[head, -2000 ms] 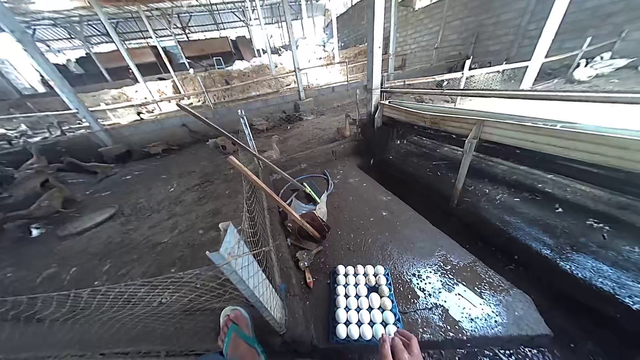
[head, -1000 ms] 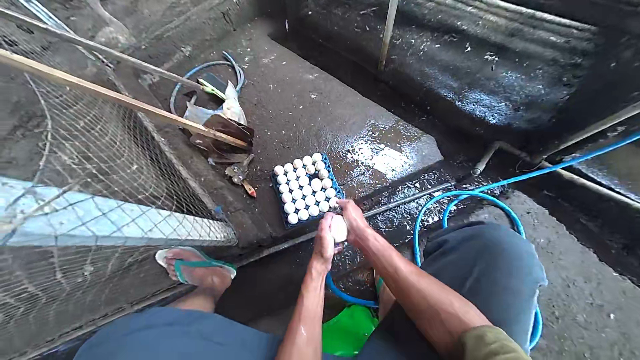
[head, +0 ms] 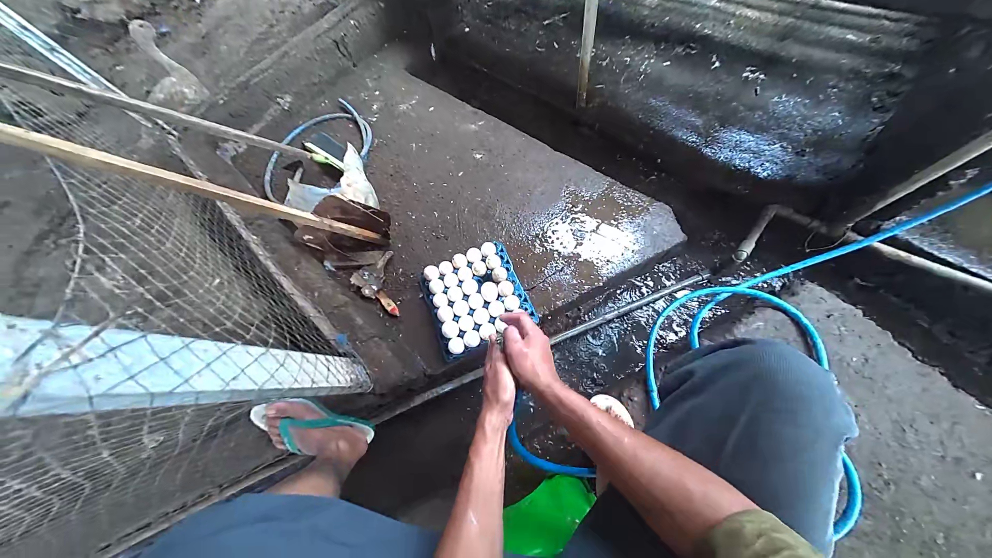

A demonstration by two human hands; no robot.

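A blue plastic egg tray filled with rows of white eggs lies on the wet concrete ledge. My left hand and my right hand are pressed together at the tray's near right corner. Their fingers hide what, if anything, is between the palms. An egg in the tray shows just beyond the fingertips. Below my hands, between my legs, is a bright green object, partly covered by my right forearm.
A blue hose loops round my right knee. Left stand wire netting and a pale blue beam. Wooden handles, a rusty metal blade and a red-tipped tool lie beyond the tray. A duck is at upper left.
Two seconds ago one hand was at the tray's near corner. One second ago both hands held a white egg between them; now no egg shows there. The view has tilted down since the first frame.
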